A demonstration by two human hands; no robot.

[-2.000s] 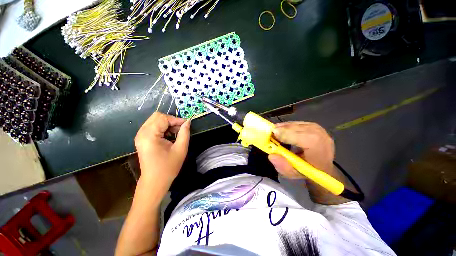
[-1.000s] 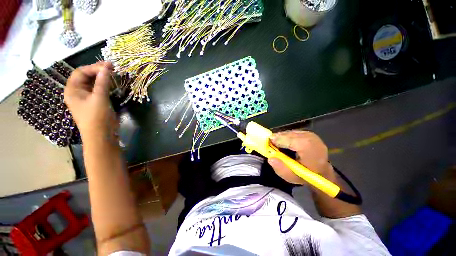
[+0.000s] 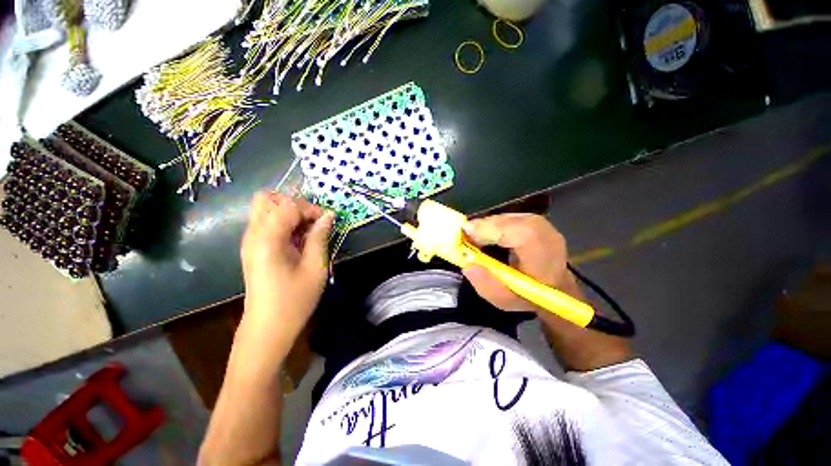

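Observation:
The white-and-green PCB panel [image 3: 378, 146] lies flat on the dark green bench top, with a few thin lead wires sticking out at its lower left side. My right hand [image 3: 524, 259] is closed around the yellow soldering iron [image 3: 528, 284], whose thin metal tip is over the panel's lower left part. My left hand [image 3: 284, 246] is at the panel's lower left corner, thumb and fingers pinched on a thin lead wire; its end is too small to see clearly. A pale yellow-white loose wire pile [image 3: 196, 96] lies left of the panel.
A wired PCB panel [image 3: 328, 32] lies beyond the work. Stacked component panels [image 3: 55, 209] stand at left. Two rubber bands [image 3: 469, 57] and a small black fan [image 3: 672, 45] are at the back. A white sheet [image 3: 137, 36] holds bundled wires. A red stool [image 3: 91, 419] is below.
My left hand has moved right from the wire pile to the panel's lower left corner. My right hand still holds the iron over the panel. The camera view has shifted slightly.

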